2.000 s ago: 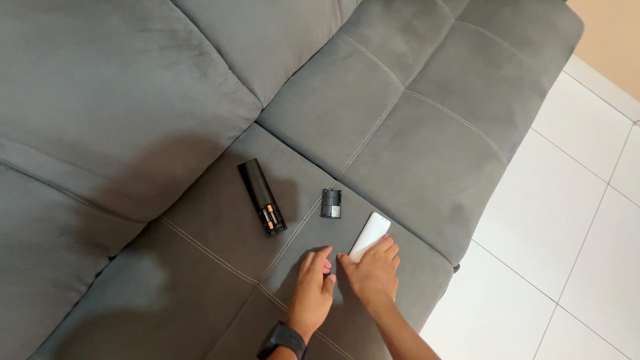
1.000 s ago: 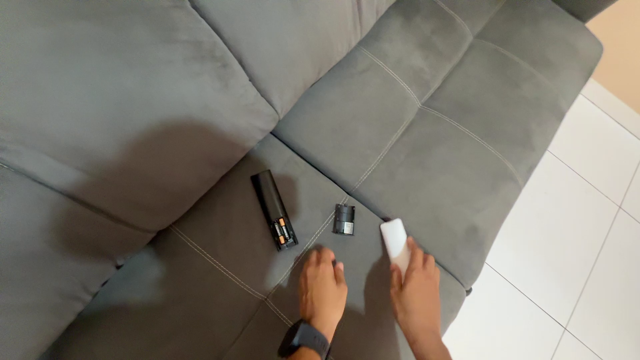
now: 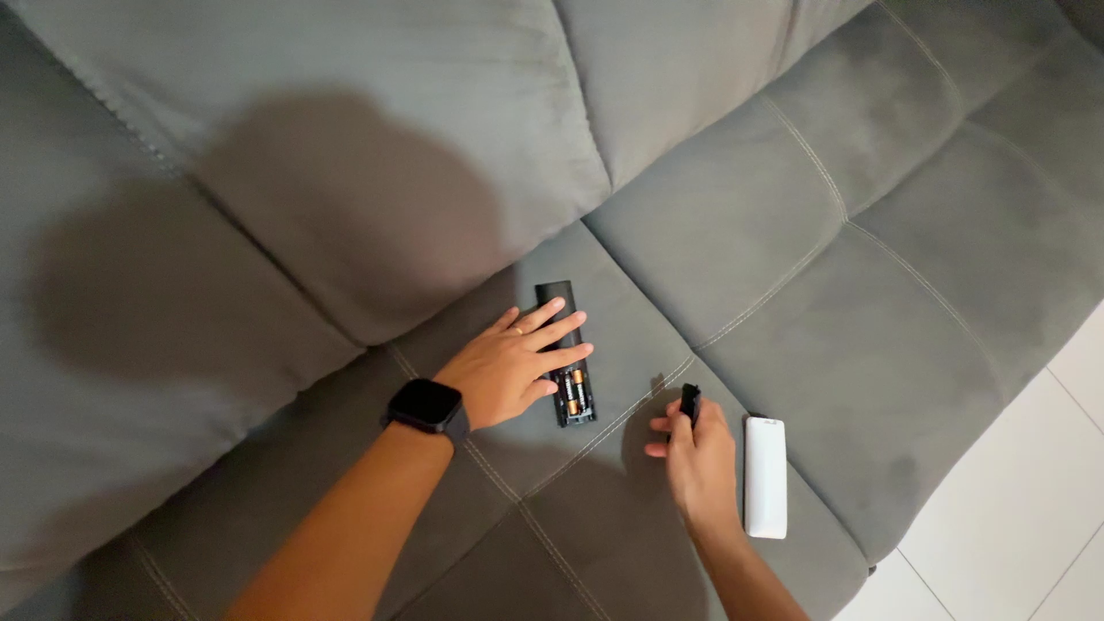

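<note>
A black remote control (image 3: pixel 556 297) lies on the grey sofa seat, its battery compartment uncovered with batteries (image 3: pixel 573 392) showing inside. The spread fingers of my left hand (image 3: pixel 517 358) rest across the remote's upper and middle part; a dark smartwatch is on that wrist. Right of it, my right hand (image 3: pixel 703 457) pinches a small black battery cover (image 3: pixel 690 404) on edge between thumb and fingers. Just beside my right hand, a white oblong device (image 3: pixel 766 479) lies on the seat, touched by neither hand.
The sofa's backrest cushions (image 3: pixel 414 172) rise at the upper left, with shadows across them. Stitched seat cushions (image 3: pixel 862 285) extend to the upper right. White floor tiles (image 3: pixel 992 500) lie beyond the seat's edge at the lower right.
My right hand has let go of the white device and picked up the black cover, which lay on the seat. My left hand has moved onto the black remote.
</note>
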